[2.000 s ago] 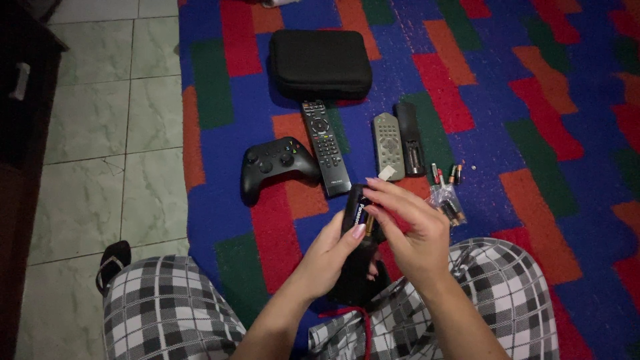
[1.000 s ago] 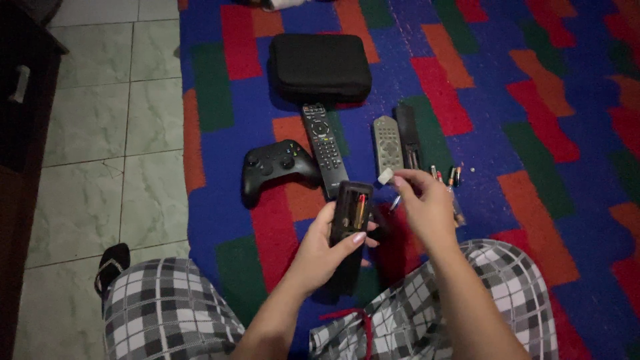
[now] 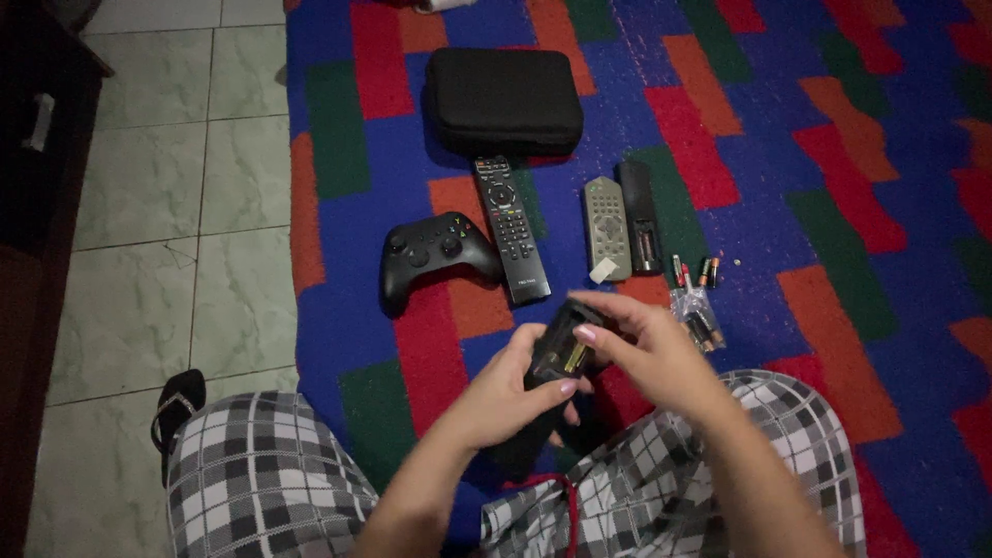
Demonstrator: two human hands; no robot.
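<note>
A black battery-powered device [image 3: 554, 349], probably a remote control, lies in my left hand [image 3: 508, 387] with its battery compartment facing up. One battery [image 3: 576, 358] shows inside the compartment. My right hand [image 3: 651, 349] touches the compartment, its thumb over the battery and its fingers along the device's upper edge. Whether this hand grips anything is unclear. Beyond my hands lie a long black remote control [image 3: 511, 232], a grey remote control [image 3: 607, 225] with a whitish piece of tape [image 3: 603, 270], and another black remote [image 3: 639, 217] with its battery compartment exposed.
Several loose batteries [image 3: 704, 273] and a clear plastic bag with batteries [image 3: 697, 314] lie right of my hands. A black game controller [image 3: 434, 252] and a black zip case [image 3: 504, 101] rest on the patterned blanket [image 3: 744, 186]. Floor tiles [image 3: 147, 310] show at left.
My right hand, beside the device a second ago, is back over its battery compartment. The device is tilted more in my left hand. Two seconds ago a battery showed under my right fingers.
</note>
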